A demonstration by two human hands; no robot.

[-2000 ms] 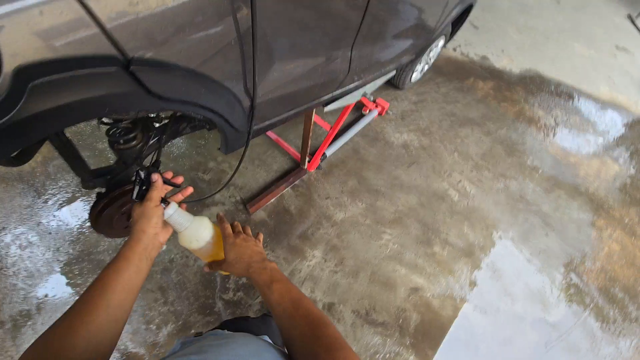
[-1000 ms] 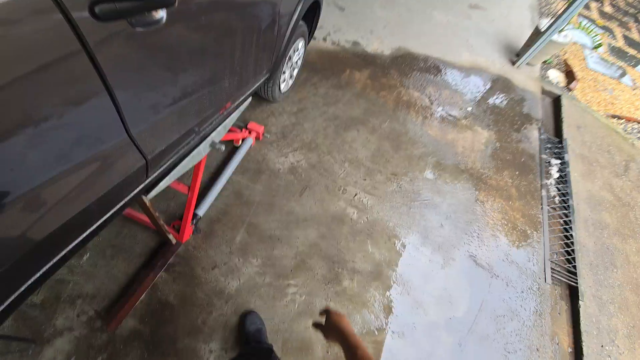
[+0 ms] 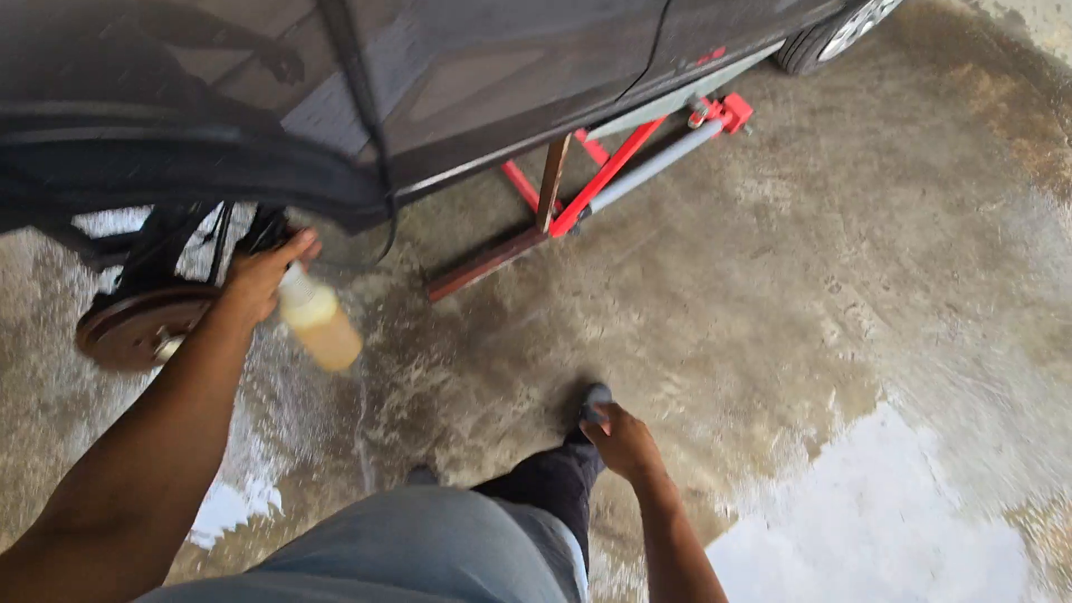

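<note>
My left hand grips a translucent spray bottle by its neck and dark trigger head, and yellowish liquid fills the lower part. The bottle tilts down to the right. Just behind and left of this hand is a rusty brake disc in the car's open wheel arch, partly covered by my forearm. My right hand hangs low above my shoe, apart from any object, with its fingers loosely curled; nothing shows in it.
A dark grey car spans the top. Beside its sill stands a red and grey lifting frame with a brown metal beam reaching over the floor. A dark hose hangs down the body. Wet concrete shows puddles.
Two seconds ago my right hand was at the bottle's base; now it is low, away from the bottle. The view swung right along the car, then back to the wheel arch.
</note>
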